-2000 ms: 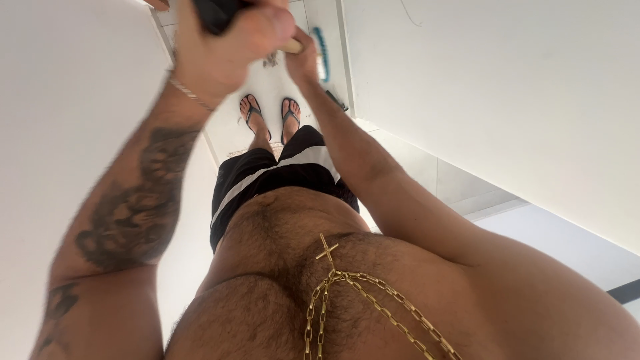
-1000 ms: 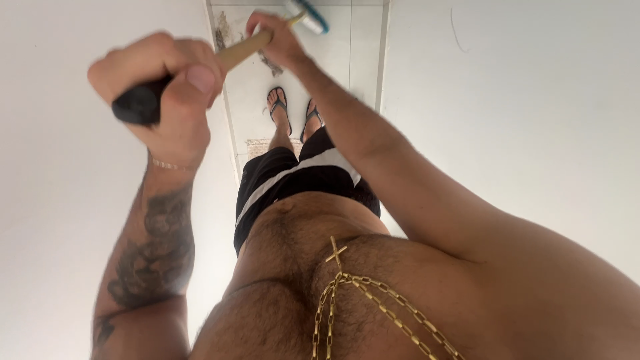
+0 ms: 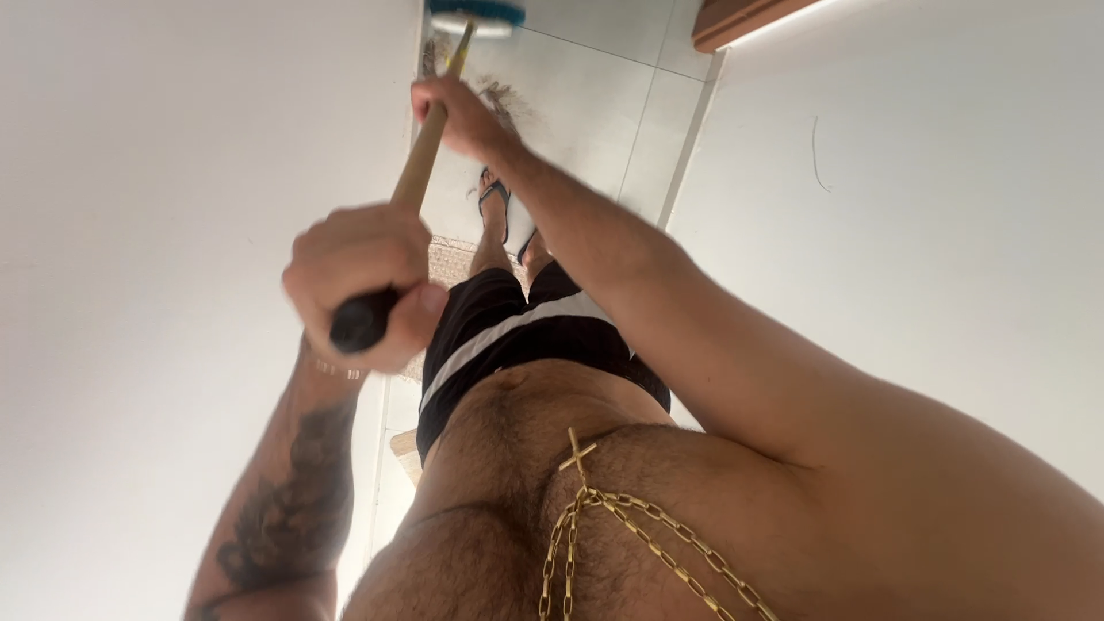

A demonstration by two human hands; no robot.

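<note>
My left hand (image 3: 366,289) is closed around the black-capped top end of a broom's wooden handle (image 3: 418,168), nearest the camera. Farther down the handle, my right hand (image 3: 457,116) grips it, its arm reaching across in front of my legs. The broom head (image 3: 476,15), blue and white and blurred, lies at the top edge of the view, near the left wall's foot. Between the broom head and my sandaled foot (image 3: 493,203), a clump of dark hair-like debris (image 3: 500,97) lies on the pale tiles. More dark debris (image 3: 429,56) is along the left wall.
White walls stand close at left (image 3: 172,172) and right (image 3: 949,216), with the tiled floor (image 3: 595,95) between them. A brown wooden edge (image 3: 750,21) juts in at top right. A beige woven mat (image 3: 450,254) lies behind my feet, and a light wooden piece (image 3: 405,453) is lower left.
The broom head has moved from the right side of the floor to the left wall's foot. My left hand has come lower in the view, still around the handle's end. Both hands keep their grip.
</note>
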